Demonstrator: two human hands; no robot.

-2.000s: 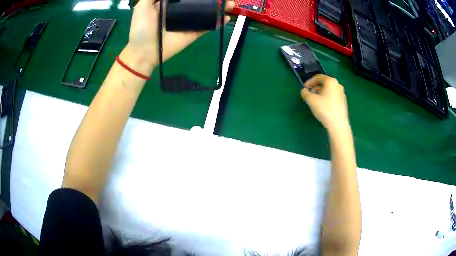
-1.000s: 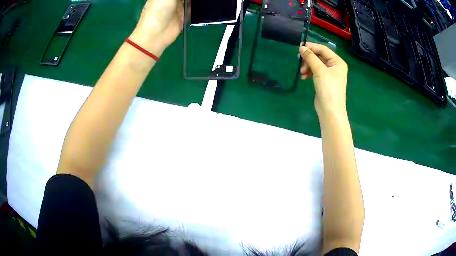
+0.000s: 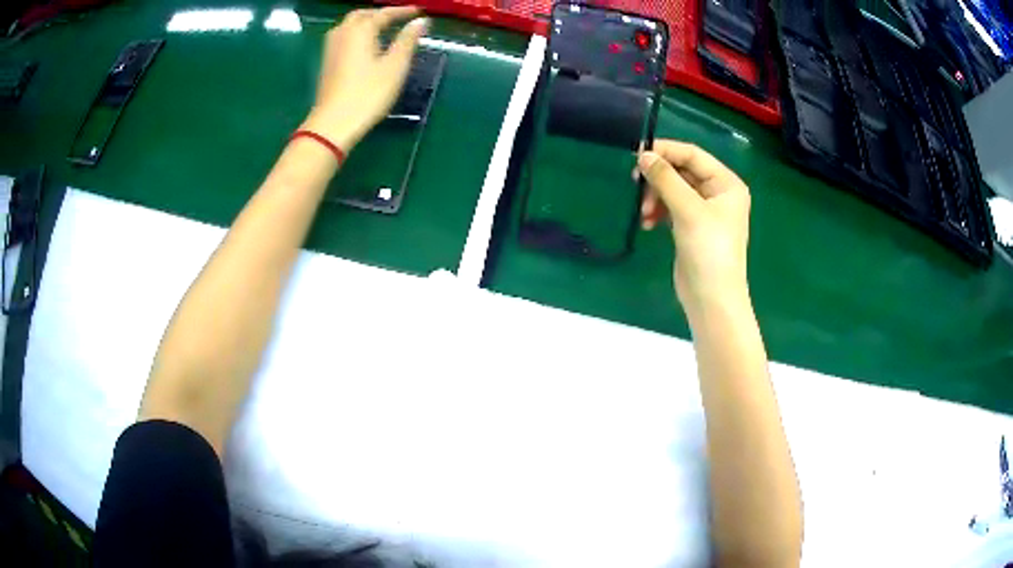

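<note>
My right hand (image 3: 700, 205) pinches the right long edge of a black phone middle frame (image 3: 600, 105) and holds it up in front of the red tray. The frame's solid camera end points away from me and its open window shows the green bench. My left hand (image 3: 364, 72) has its fingers apart, above another black middle frame (image 3: 413, 144) on the green bench. That frame has a small white square near its close end. My left hand and forearm cover part of it; I see nothing held in the hand.
A white strip (image 3: 505, 166) runs from the white sheet (image 3: 478, 411) to the red tray (image 3: 683, 56). A black blister tray (image 3: 878, 122) stands at the right. More frames lie on the green bench (image 3: 889, 333) at the left, one near the back (image 3: 114, 94).
My left hand has let go of its frame, which now lies on the bench left of the strip. My right hand has moved slightly left and nearer with its frame. The view has shifted.
</note>
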